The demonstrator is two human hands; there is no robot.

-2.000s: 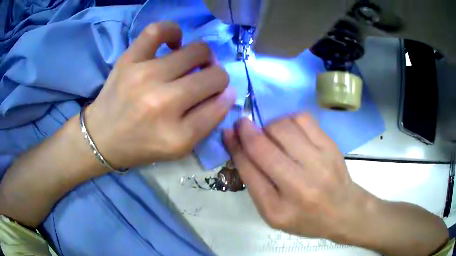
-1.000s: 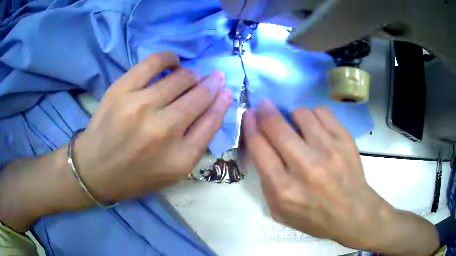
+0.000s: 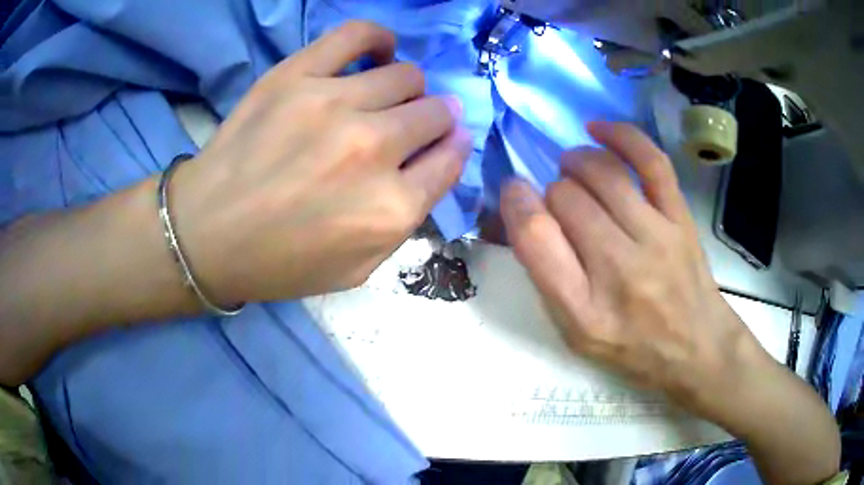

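Note:
The light blue garment body [image 3: 123,170] lies bunched at the left and hangs over the near table edge. My left hand [image 3: 332,170] pinches the blue cloth near its edge, left of the seam line. My right hand [image 3: 625,246] has its thumb and fingertips on the smaller blue panel [image 3: 559,95], right of the seam. The two cloth edges run up to the presser foot [image 3: 489,59] under the bright light and part a little between my hands. The fingertip contact is partly hidden and blurred.
The machine head [image 3: 796,47] is at the upper right, with a cream knob [image 3: 710,134] below it. A black smartphone [image 3: 751,180] lies on the bed. A slim dark tool [image 3: 794,332] is at right. A brown patch [image 3: 441,278] and a printed ruler [image 3: 597,405] mark the table.
The view has shifted, showing more of the table's near edge and the area below. Both hands sit nearer the presser foot, and the cloth edges between them have changed shape.

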